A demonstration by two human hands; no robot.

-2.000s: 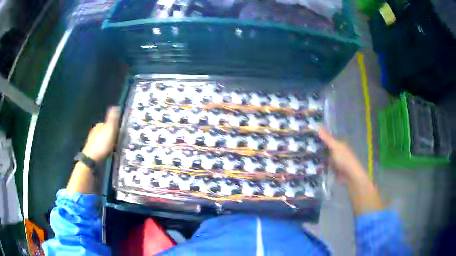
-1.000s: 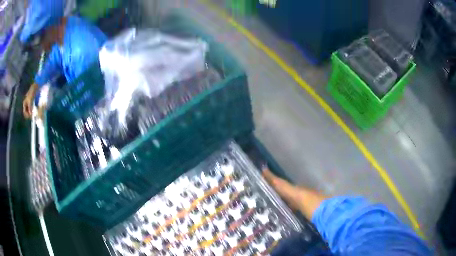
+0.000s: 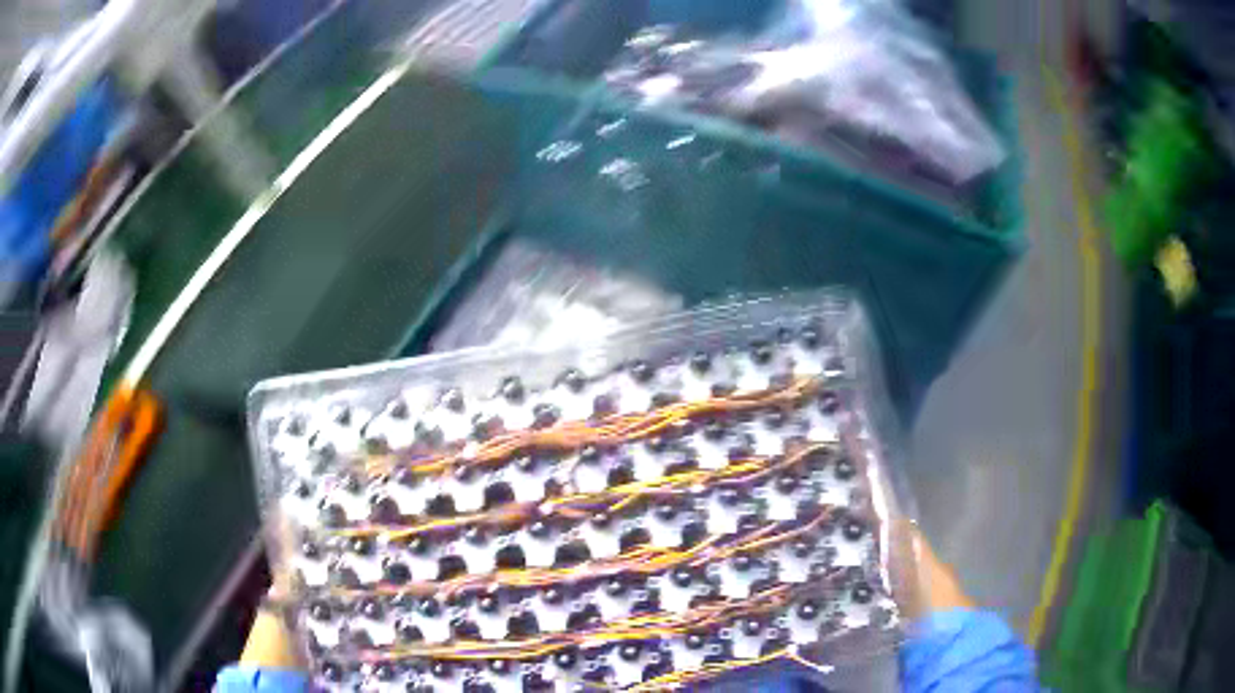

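A clear blister tray (image 3: pixel 569 332) is held up in front of me, tilted slightly. It holds rows of small white assemblies with black round parts, with orange and yellow lead wires along the rows. My left hand (image 3: pixel 275 630) grips its left edge and is mostly hidden behind it. My right hand (image 3: pixel 935 575) grips its right edge, its fingers partly hidden. Behind the tray, something pale and shiny (image 3: pixel 555 305) shows, too blurred to name.
A dark-green crate (image 3: pixel 759 230) stands ahead, holding a crumpled plastic bag (image 3: pixel 867 95). The dark-green bench (image 3: pixel 339 230) lies left, with an orange object (image 3: pixel 115 454). A blurred blue sleeve (image 3: pixel 54 169) shows far left. A green crate (image 3: pixel 1111 596) stands on the floor right.
The view has swung back to the left. The tray now shows lifted, with both hands at its sides and pale material behind it. The person at left is mostly out of view.
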